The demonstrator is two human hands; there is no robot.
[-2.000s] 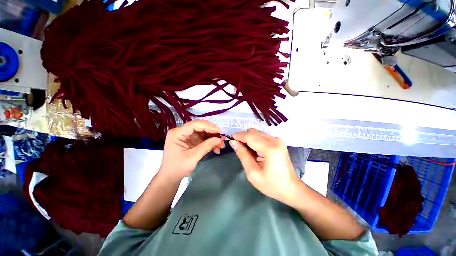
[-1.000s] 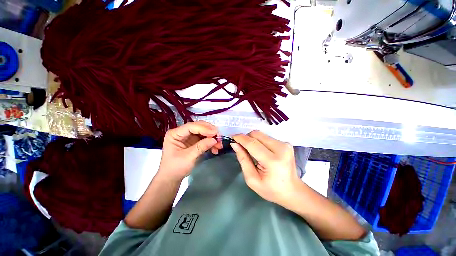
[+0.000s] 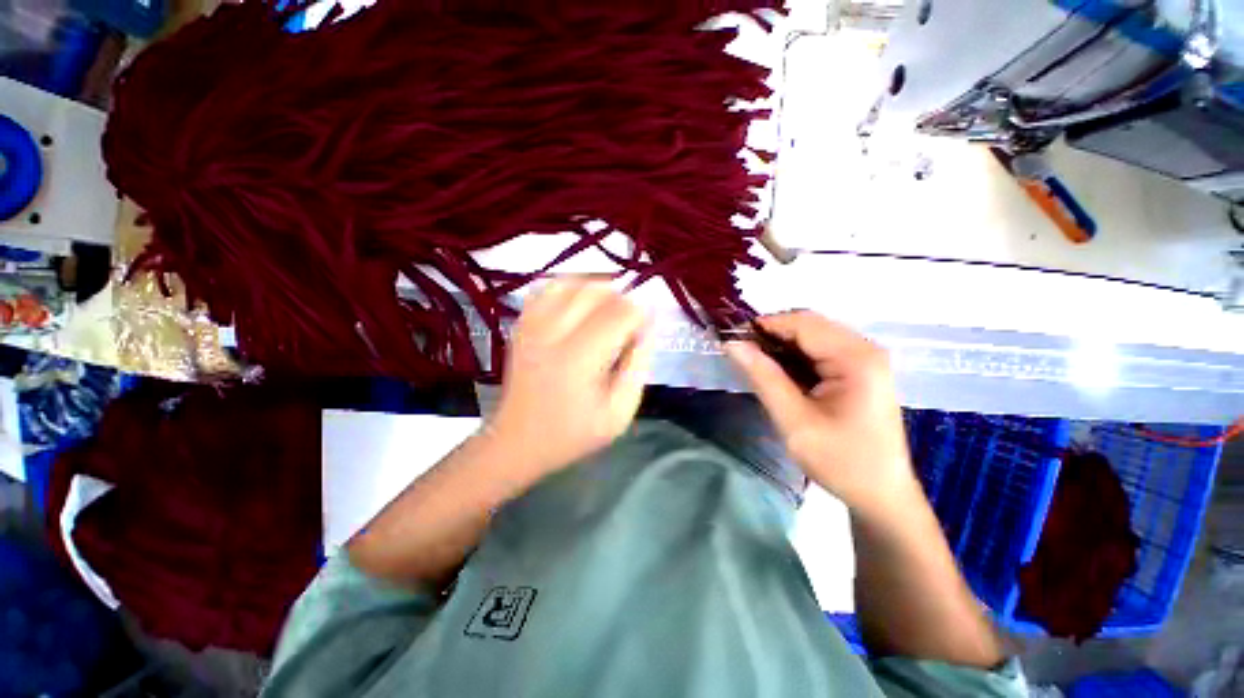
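Note:
The big bundle of dark red fabric strips point(image 3: 450, 150) lies on the table at upper left, its loose ends toward the sewing machine. My right hand point(image 3: 825, 396) is at the table's front edge by the lowest strip ends. Its fingers are closed on a small dark thing point(image 3: 789, 357), perhaps a pointed tool or a strip end; I cannot tell which. My left hand point(image 3: 573, 357) is blurred, just left of it in front of the bundle, with its fingers curled. Whether it holds anything is hidden.
The sewing machine point(image 3: 1078, 82) stands at upper right, with an orange-handled tool point(image 3: 1057, 205) by its needle area. A printed ruler point(image 3: 982, 361) runs along the front edge. A second dark red pile point(image 3: 191, 518) is at lower left. A blue crate point(image 3: 1173, 505) holds a maroon bunch point(image 3: 1080, 545).
My hands have come apart from their fingertip pinch above my lap. The right moved right and up to the strip ends; the left moved up and a little right. The view shifted slightly.

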